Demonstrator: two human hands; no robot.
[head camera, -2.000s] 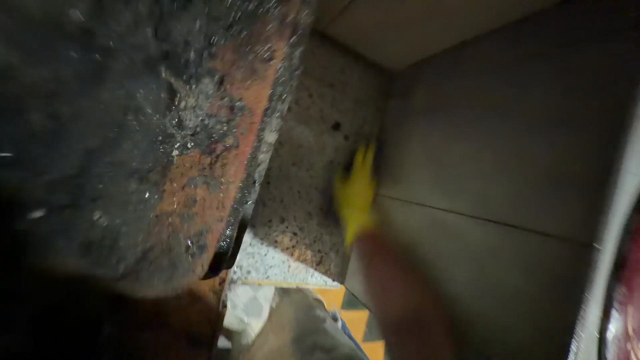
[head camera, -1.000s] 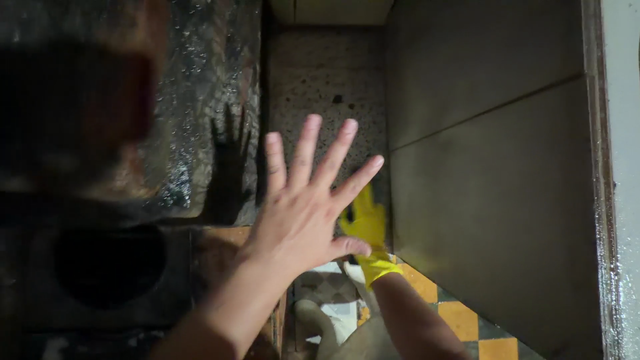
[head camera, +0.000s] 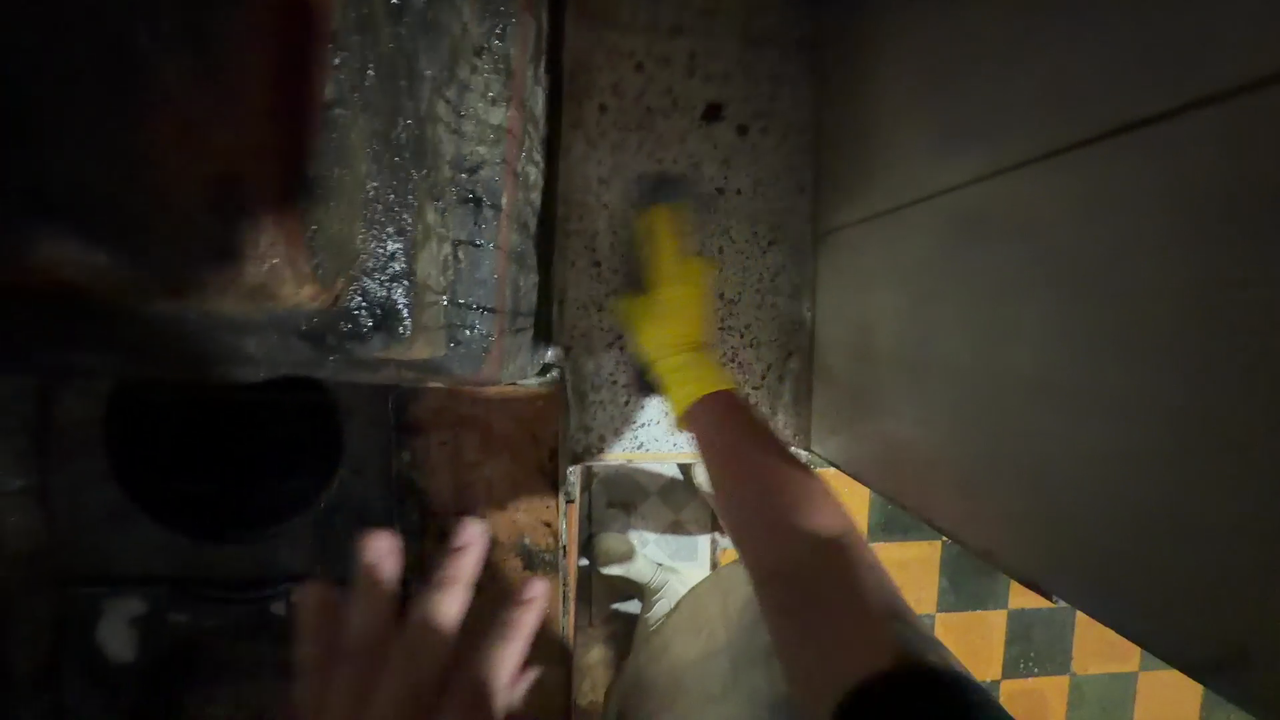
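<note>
My right hand (head camera: 675, 310), in a yellow rubber glove, reaches over a speckled stone ledge (head camera: 770, 330) with dark specks and spots on it. The glove is blurred; a dark patch lies at its fingertips, and whether that is a held thing or a shadow I cannot tell. My left hand (head camera: 420, 620) is bare and blurred at the lower left, its fingers apart and nothing seen in it. It is nearest to a brown, stained surface (head camera: 480, 450) beside a dark round opening (head camera: 225, 455).
A wet, grimy dark slab (head camera: 430, 200) stands left of the ledge. Large grey tiles (head camera: 1040, 330) form the wall at right. Below are a yellow and dark checkered floor (head camera: 970, 610) and a light shoe (head camera: 650, 575).
My left hand has moved from in front of the ledge to the lower left. My gloved right hand reaches farther up over the ledge than one second ago.
</note>
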